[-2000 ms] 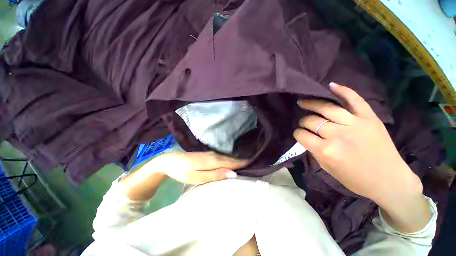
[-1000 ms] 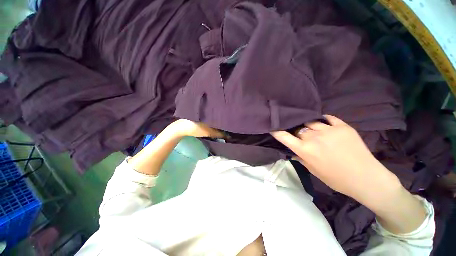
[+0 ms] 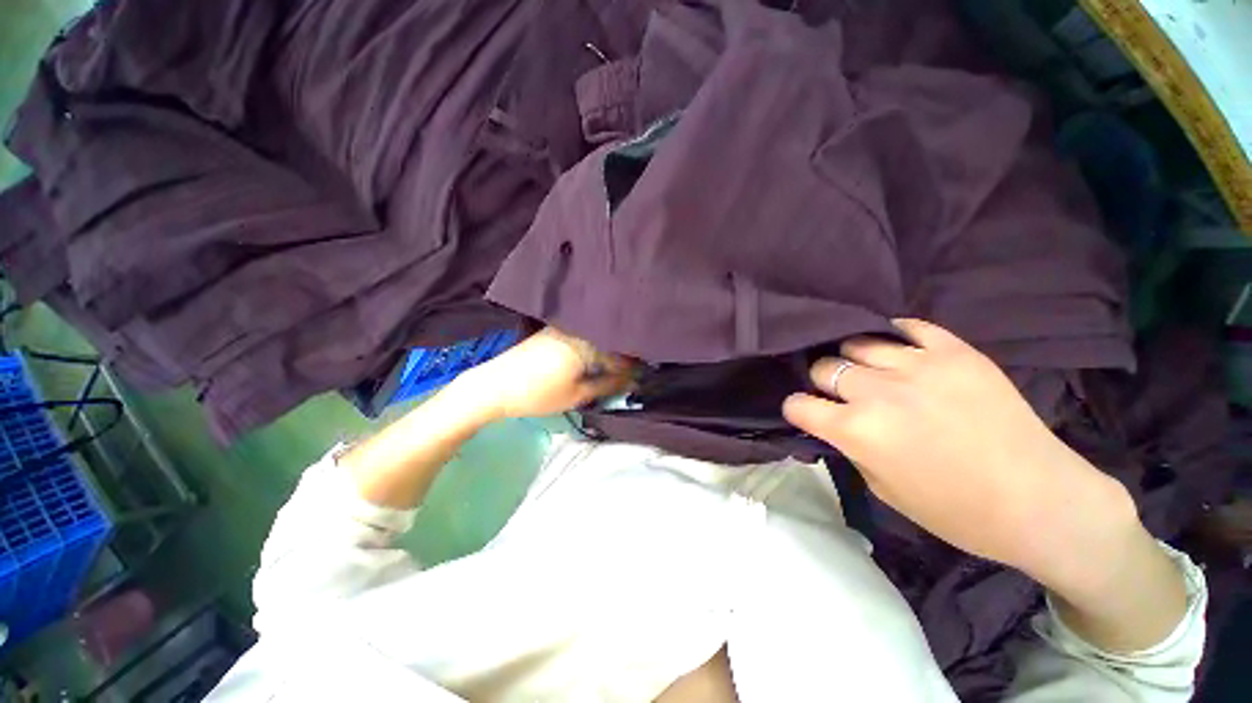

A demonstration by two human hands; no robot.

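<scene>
The plum trousers (image 3: pixel 742 206) lie over the lap, waist opening towards me. Their waistband has an upright belt loop (image 3: pixel 746 313), and a pocket slit shows a bit of grey lining. My left hand (image 3: pixel 549 374) is at the left end of the waist opening, its fingertips partly inside and hidden by the cloth. My right hand (image 3: pixel 913 412), with a ring, grips the right side of the waistband, fingers tucked into the opening. A small whitish spot shows inside the opening near my left fingers.
A large plum trouser pile (image 3: pixel 247 206) fills the upper left. More plum cloth (image 3: pixel 947 604) hangs at the lower right. A white table with a yellowish edge (image 3: pixel 1181 96) is at the upper right. Blue crates (image 3: pixel 48 494) stand at the left over a green floor.
The waist opening, wide open two seconds ago, is now flatter, and its pale lining is out of sight. My left hand has moved up and left to the opening's end.
</scene>
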